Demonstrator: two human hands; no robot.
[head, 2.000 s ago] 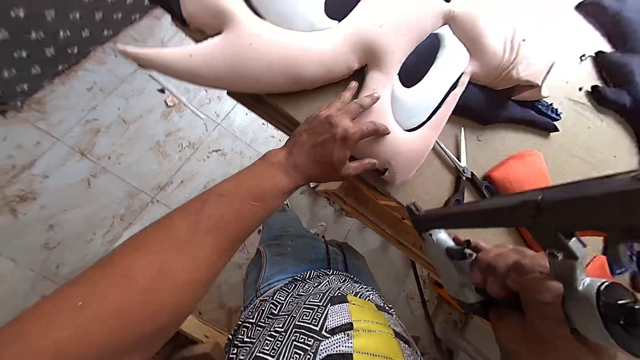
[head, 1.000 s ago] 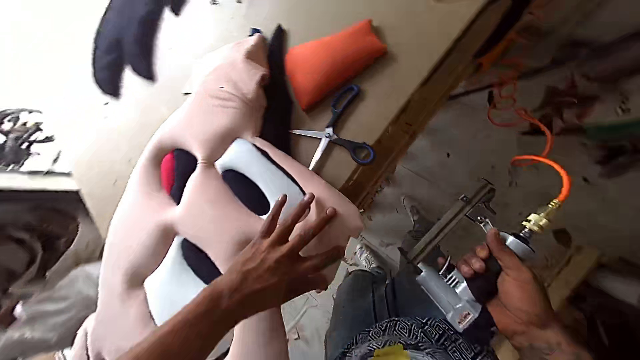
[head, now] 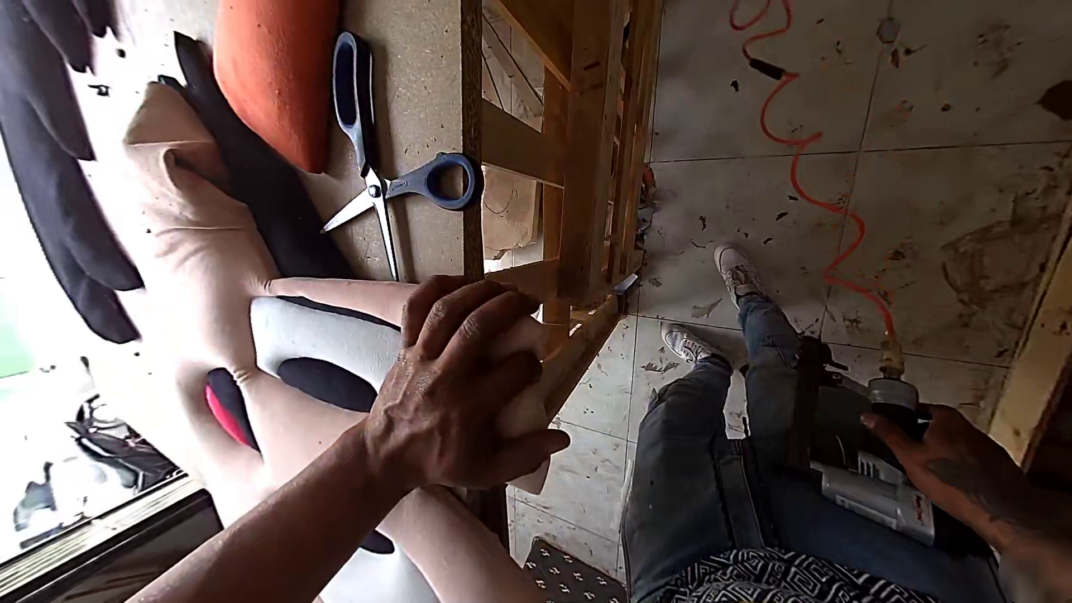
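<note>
A padded figure (head: 310, 435) covered in light pink fabric, with pale grey, black and red insets, lies on a particle-board table. My left hand (head: 456, 385) grips its end at the table's edge, the fingers curled over the fabric. At the lower right my right hand (head: 930, 452) holds a pneumatic stapler (head: 875, 494) in front of my legs, away from the figure. Scissors (head: 374, 191) with dark blue handles lie with blades apart on the table, beyond my left hand. Beside them is an orange padded piece (head: 280, 75); black padded pieces (head: 59, 159) lie at the far left.
The particle-board edge (head: 471, 167) runs past the scissors, above a wooden frame (head: 586, 159). A coiled orange air hose (head: 796, 167) trails over the tiled floor (head: 754, 126) to the stapler. A patterned mat (head: 569, 574) lies near my feet, and a wooden beam (head: 1038, 335) stands at the right.
My left hand lay flat with spread fingers on the figure a second ago; now it is curled around its end. The stapler has moved down and away from the figure. The view has turned strongly.
</note>
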